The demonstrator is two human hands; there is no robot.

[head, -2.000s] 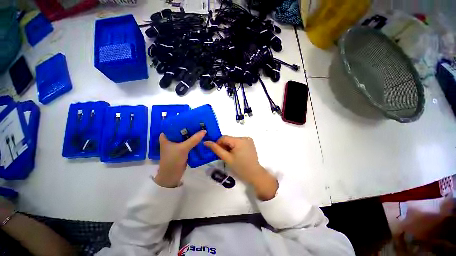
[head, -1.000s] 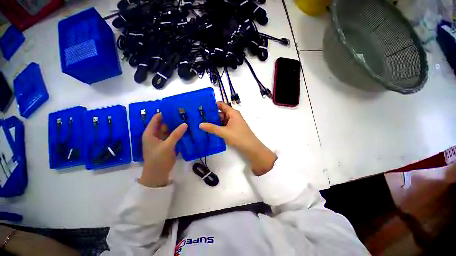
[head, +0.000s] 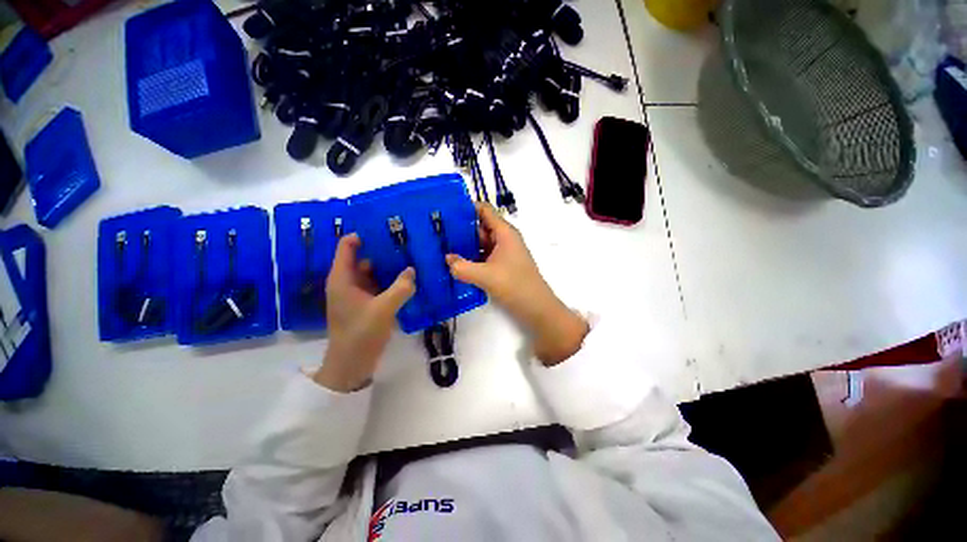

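Note:
A blue blister tray (head: 421,201) is held up in front of me between both hands. Two USB plugs lie side by side in its upper slots. The coiled black cable (head: 441,357) hangs out below the tray's lower edge. My left hand (head: 366,307) grips the tray's left side, its thumb on the cable below the left plug. My right hand (head: 511,273) grips the right side, its thumb on the cable below the right plug. The fingers behind the tray are partly hidden.
Three filled trays (head: 223,277) lie in a row at left. A stack of blue trays (head: 191,79) stands behind them. A black cable pile (head: 403,74) is at back centre, a smartphone (head: 618,170) right of it, a mesh basket (head: 811,101) at far right. A person's arm shows bottom left.
The tray is now more upright and squared to me. Both thumbs have moved down onto the cables below the plugs. The coil shows below the tray's edge, and the view has shifted.

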